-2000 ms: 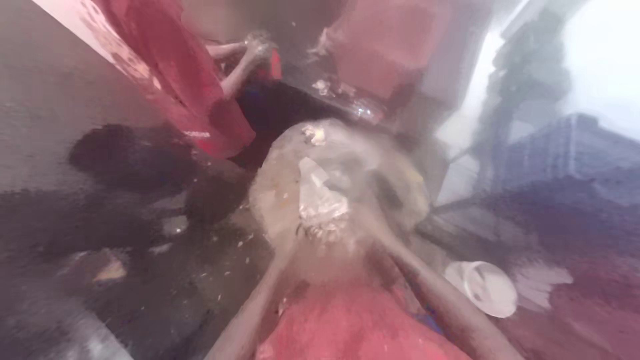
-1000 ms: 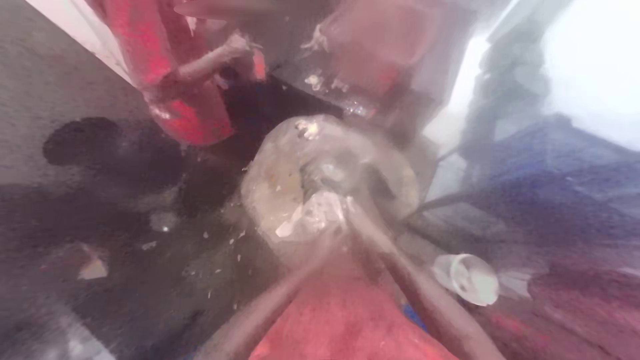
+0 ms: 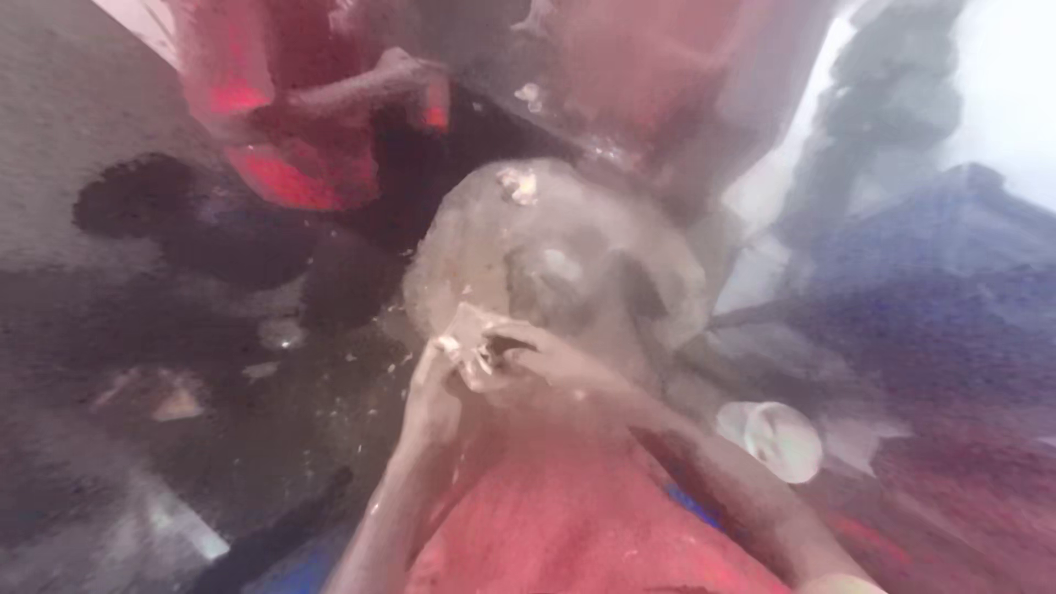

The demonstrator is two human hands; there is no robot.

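My left hand (image 3: 437,363) and my right hand (image 3: 528,351) meet in front of my red clothing, both on a crumpled pale piece of soft material (image 3: 474,334). What this material is cannot be told through the blur. It lies over the near left edge of a large round, pale work surface (image 3: 462,239). A grey rounded lump or bowl-like thing (image 3: 557,276) sits near the middle of that surface. A small whitish scrap (image 3: 520,183) rests by its far edge.
A co-worker in red (image 3: 305,157) is at the upper left, one forearm (image 3: 363,87) reaching right. Another red-clad shape (image 3: 643,74) is at the top. A white bucket (image 3: 784,441) stands at the lower right. Pale bits lie scattered on the dark floor (image 3: 330,412).
My hands and the pale material have moved left, to the near left edge of the round surface. The pale material lay nearer the middle two seconds ago.
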